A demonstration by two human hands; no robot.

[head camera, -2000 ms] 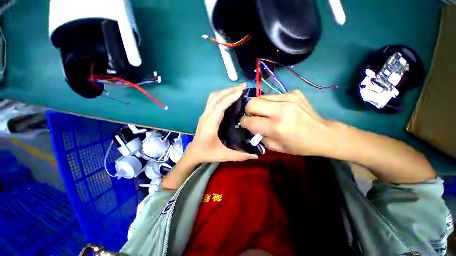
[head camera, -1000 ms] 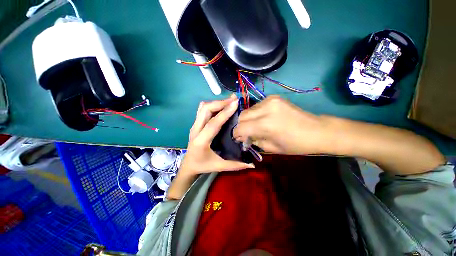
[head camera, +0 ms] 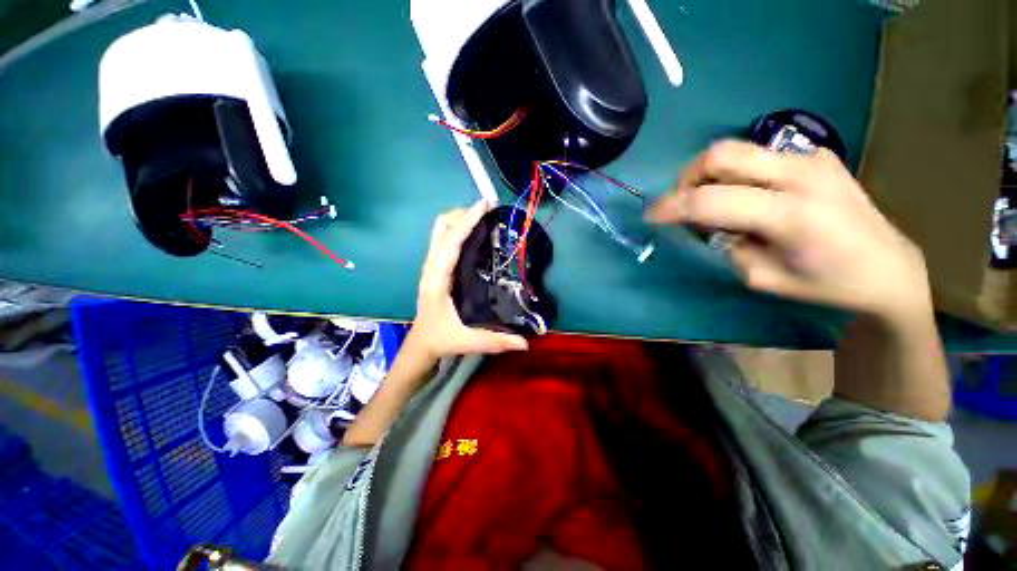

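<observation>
My left hand [head camera: 446, 296] holds a black lens module shell [head camera: 504, 273] at the bench's front edge, its open side with the electronics facing up. Red and other thin wires run into it from the white and black camera housing [head camera: 580, 73] behind it. A blue and white lead with a white plug [head camera: 645, 253] lies loose on the bench, right of the shell. My right hand [head camera: 769, 218] is raised to the right, blurred; whether its fingers hold the dark wire's end cannot be told. It partly hides a second black shell [head camera: 797, 132].
Another white housing [head camera: 184, 78] with loose wires lies on the green bench [head camera: 368, 223] at left. A blue crate [head camera: 145, 390] with white camera parts [head camera: 318, 368] stands below at left. An open cardboard box [head camera: 931, 156] is at right.
My right hand has left the shell and moved right. The shell's inside now shows, with red wires running into it. The plugged blue and white lead now shows on the bench.
</observation>
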